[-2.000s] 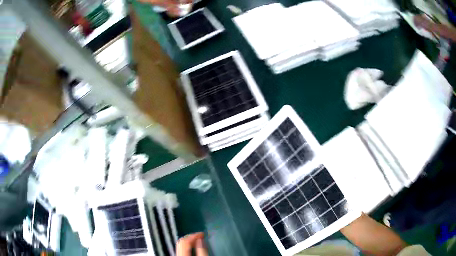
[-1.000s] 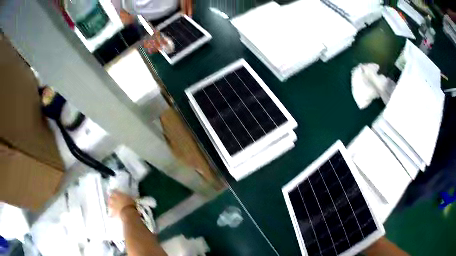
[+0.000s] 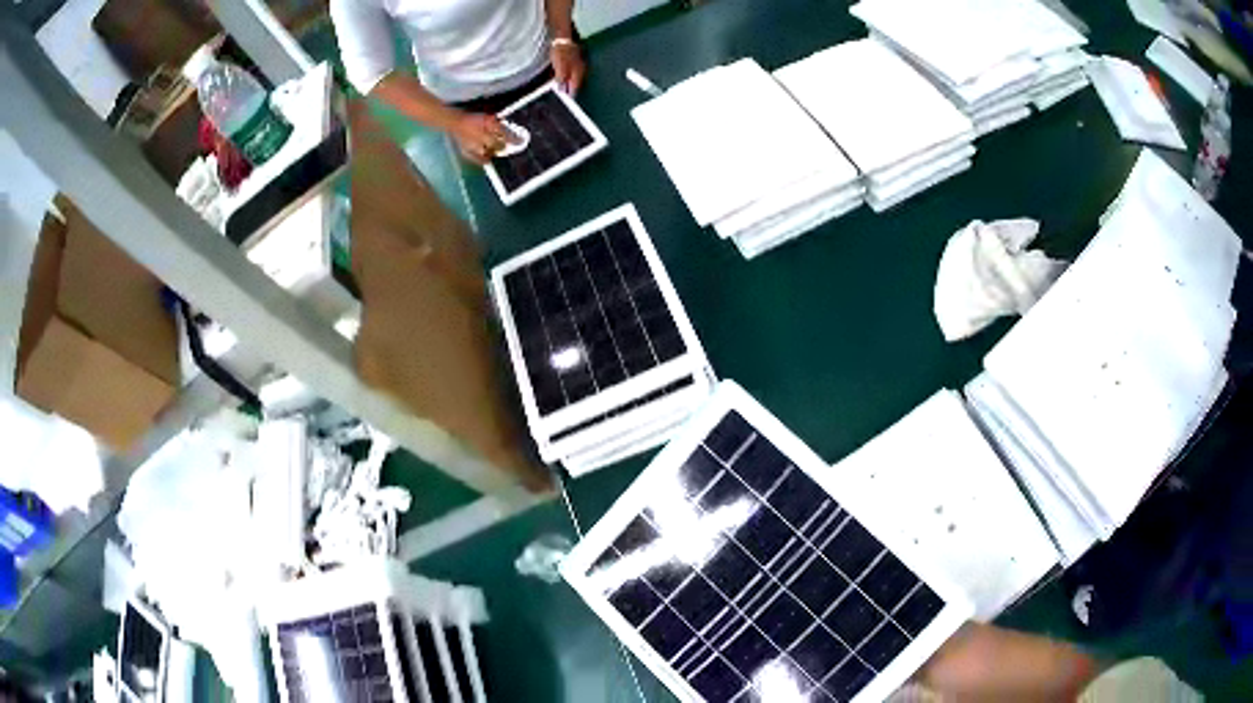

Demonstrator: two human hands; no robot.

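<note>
A framed solar panel (image 3: 770, 570) is held face up low in the view, tilted, its dark cells reflecting light. My right hand (image 3: 1010, 666) is at its lower right corner, fingers mostly hidden by the panel. My left hand is out of the picture. A stack of panels (image 3: 605, 323) lies face up just beyond. White-backed panels (image 3: 948, 508) lie to the right of the held one. At the lower left, another dark panel (image 3: 337, 659) stands beside white-edged pieces.
A person (image 3: 460, 55) across the bench (image 3: 811, 323) wipes a panel (image 3: 543, 144). White stacks (image 3: 749, 144) lie at the back, a crumpled white cloth or bag (image 3: 989, 282) at right. A metal post (image 3: 261, 261), brown cardboard (image 3: 426, 302) and white foam pieces (image 3: 206, 508) are at left.
The held panel has come up and left in view, nearer the face-up stack. My left hand, over the foam pieces a second ago, has left the picture. The view has shifted.
</note>
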